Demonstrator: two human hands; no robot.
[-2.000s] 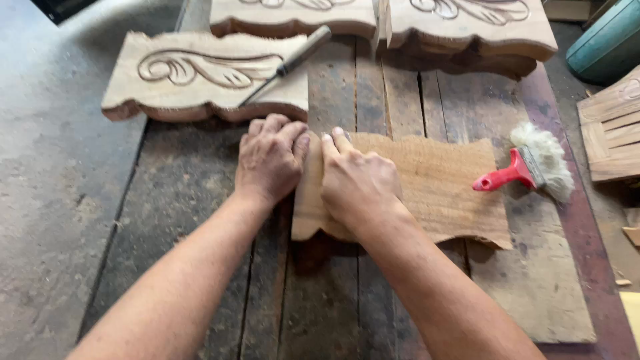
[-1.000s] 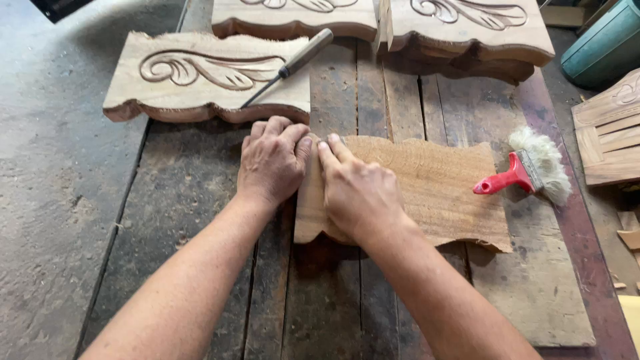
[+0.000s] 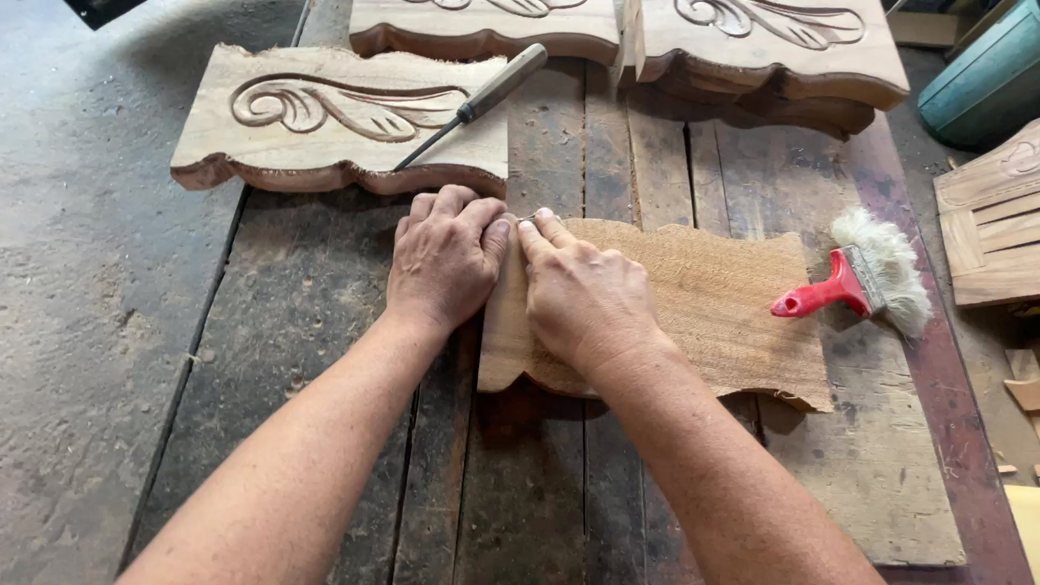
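A scalloped wooden board (image 3: 715,301) lies on the worn plank bench (image 3: 520,487). My left hand (image 3: 447,252) is curled at the board's upper left corner, thumb toward the edge; what its fingers close on is hidden. My right hand (image 3: 589,292) rests on the board's left part, its index and middle fingertips pressed at the same corner, where a sliver of something thin shows. Just beyond my left hand is a board with a carved scroll (image 3: 341,114), and a chisel-like carving tool with a wooden handle (image 3: 504,83) lies tilted across it.
More carved boards (image 3: 487,24) stand at the back, some stacked (image 3: 772,49). A red-handled brush with pale bristles (image 3: 853,280) overlaps the board's right end. Off the bench at right are a teal bucket (image 3: 983,81), a slatted wooden panel (image 3: 991,219) and wood scraps (image 3: 1025,393).
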